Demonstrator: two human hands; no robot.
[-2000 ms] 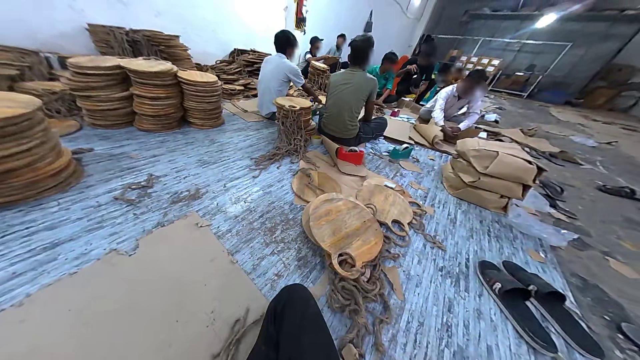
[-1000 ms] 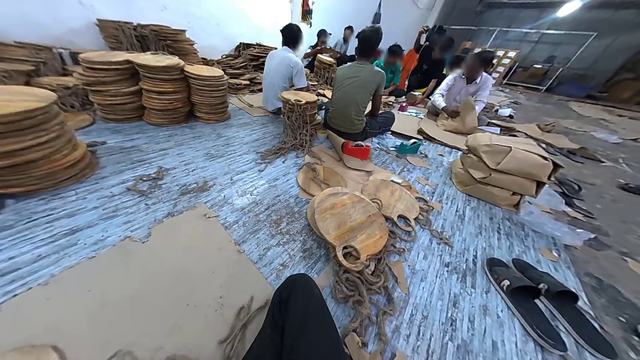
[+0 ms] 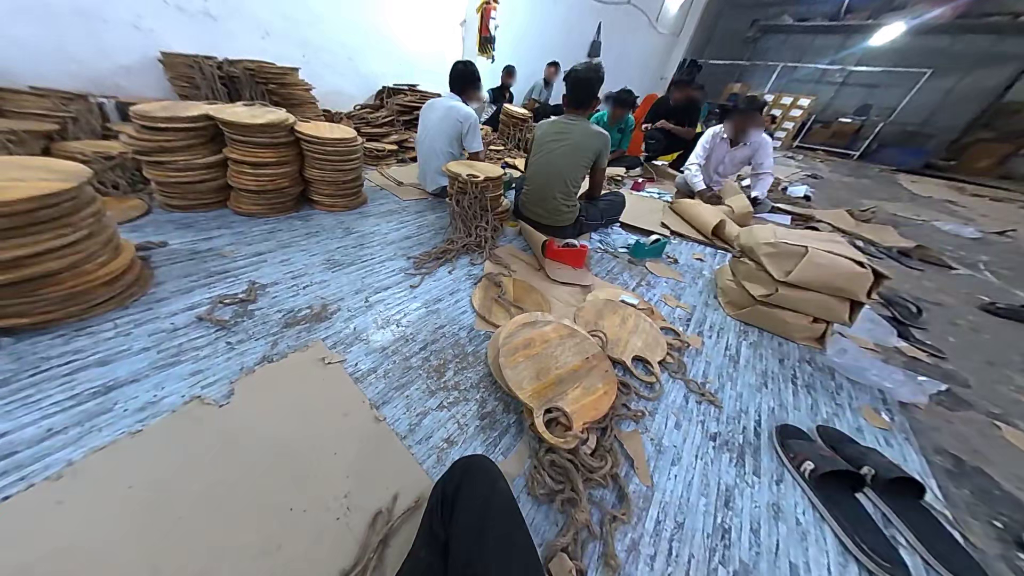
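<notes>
Neither of my hands shows in the head view, so what they hold is hidden. In front of my dark-trousered knee (image 3: pixel 476 512) lies a round wooden board (image 3: pixel 556 368) with a looped handle, resting on another board. A second handled board (image 3: pixel 622 330) and a third round one (image 3: pixel 512 300) lie behind it, partly on brown paper. Thick brown rope (image 3: pixel 572 480) is heaped below the nearest board's handle. To the left stand tall stacks of round boards (image 3: pixel 260 160), and another stack draped with rope (image 3: pixel 474 172) stands farther back.
A cardboard sheet (image 3: pixel 232 472) covers the floor at left. Brown paper-wrapped packages (image 3: pixel 800 280) are piled at right, with black sandals (image 3: pixel 856 496) nearer. Red (image 3: pixel 566 254) and green (image 3: pixel 648 246) tape dispensers lie beyond the boards. Several people sit at the back, one in a green shirt (image 3: pixel 564 168).
The person in the pale shirt at the right now sits more upright, with brown paper before them. A small round edge seen at the bottom left one second ago is out of view.
</notes>
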